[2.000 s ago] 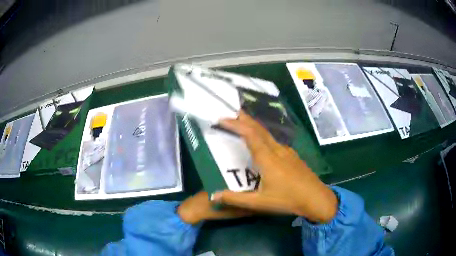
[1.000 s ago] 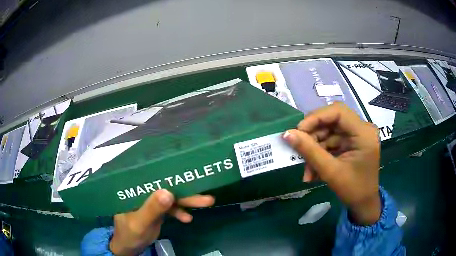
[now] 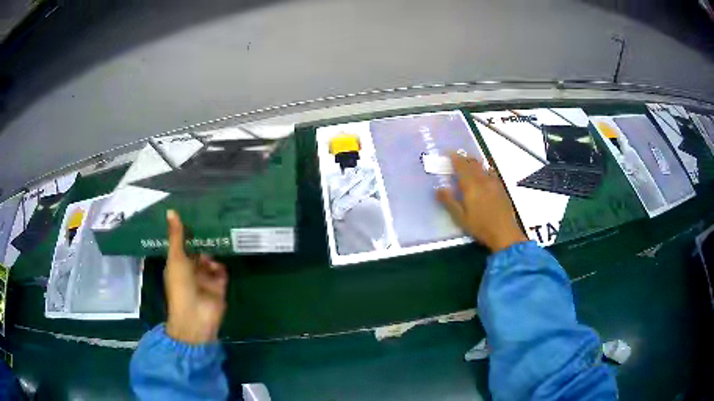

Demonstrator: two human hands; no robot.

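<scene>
A green and white box lid (image 3: 211, 188) stands at the left, slightly blurred, its green side with a white barcode label (image 3: 264, 240) facing me. My left hand (image 3: 192, 286) is at the lid's front side, index finger up against it; whether it grips is hidden. To the right an open box base (image 3: 334, 252) holds a sleeved tablet (image 3: 407, 200), with a yellow-topped power adapter (image 3: 344, 147) in the narrow compartment. My right hand (image 3: 485, 200) is over the tablet, fingers apart, fingertips by its small white label (image 3: 437, 163).
Another open base (image 3: 102, 312) lies partly behind the lid. A second lid (image 3: 548, 168) and further base (image 3: 654, 168) continue right along the green conveyor. Backing paper scraps (image 3: 617, 351) lie at the near edge. A grey wall stands behind.
The lid has moved left and turned upright from in front of me. My right hand has left its label and moved to the tablet. The row of boxes has shifted left.
</scene>
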